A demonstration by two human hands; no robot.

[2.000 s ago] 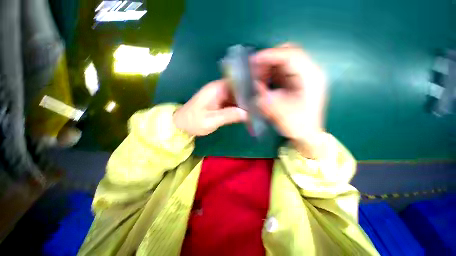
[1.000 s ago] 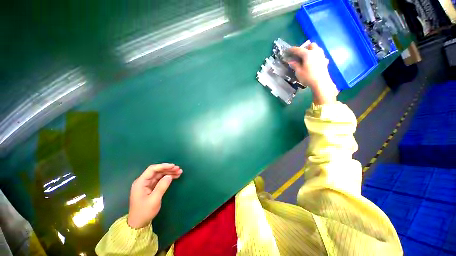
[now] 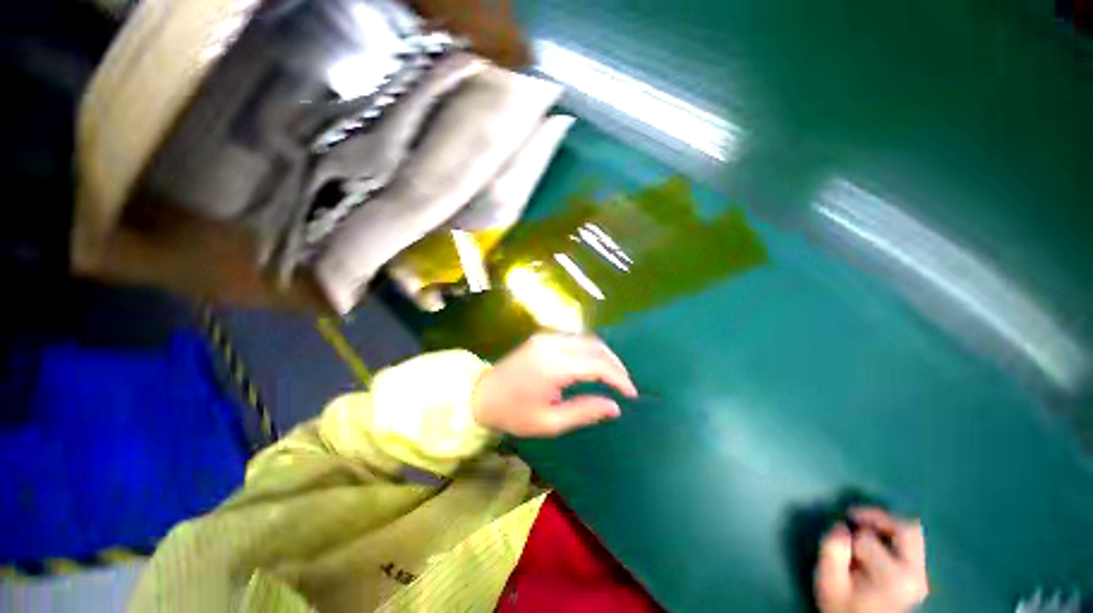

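Observation:
Translucent yellow-olive film sheets (image 3: 671,246) lie on the green bench with strong glare on them. My left hand (image 3: 557,386) is just in front of the film, palm down, thumb and fingers apart, with nothing seen in it. My right hand (image 3: 873,560) is at the lower right over the bench, partly cut off by the lower edge and blurred. Its fingers are curled, with a dark patch beside them; whether it holds anything cannot be told.
A brown cardboard box (image 3: 162,258) at the upper left holds grey-white packing sheets (image 3: 438,180) with black-and-white toothed rows between them. Blue crates (image 3: 114,437) stand on the floor at left. Silver-grey parts (image 3: 1049,602) show at the lower right edge.
The view has swung left, bringing in the box; the blue tray is out of view. My right hand has left the grouped metal parts. My left hand is still open, now nearer the film.

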